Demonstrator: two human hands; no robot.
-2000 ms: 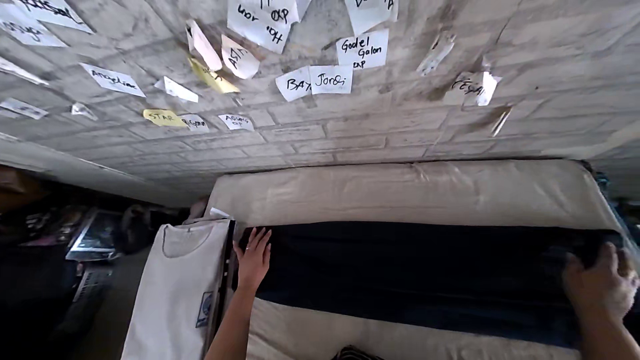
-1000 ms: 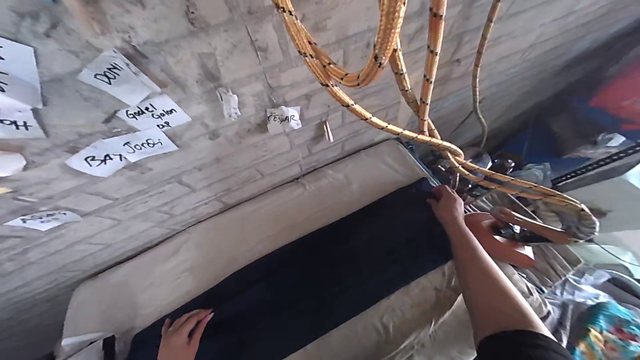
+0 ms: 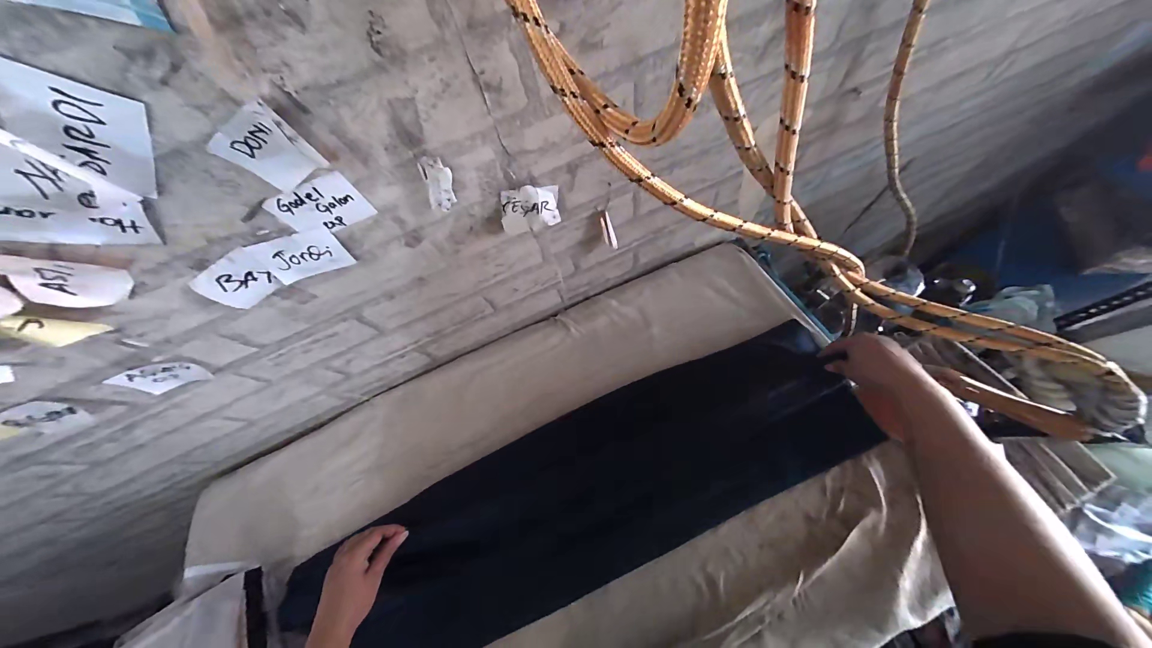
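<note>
A long dark navy cloth (image 3: 576, 477), seemingly folded, lies lengthwise on a padded surface covered in beige fabric (image 3: 504, 405). My left hand (image 3: 360, 567) rests at the cloth's near left end, its thumb and fingertips close together; whether it pinches the fabric cannot be told. At the far right end, my right hand (image 3: 864, 369) has its fingers closed on the edge of the dark cloth, by the border of the padded surface. Part of a white garment (image 3: 202, 616) shows beside the left end of the dark cloth.
Thick orange cord (image 3: 684, 202) hangs in loops above the far right end, near my right forearm. A grey brick-patterned wall (image 3: 432, 288) with handwritten paper notes runs along the back. Several plastic-wrapped items (image 3: 1017, 310) stand at the right.
The view has swung to the right, bringing the orange cord into sight. My right hand, flat on the dark cloth two seconds ago, now grips its end edge.
</note>
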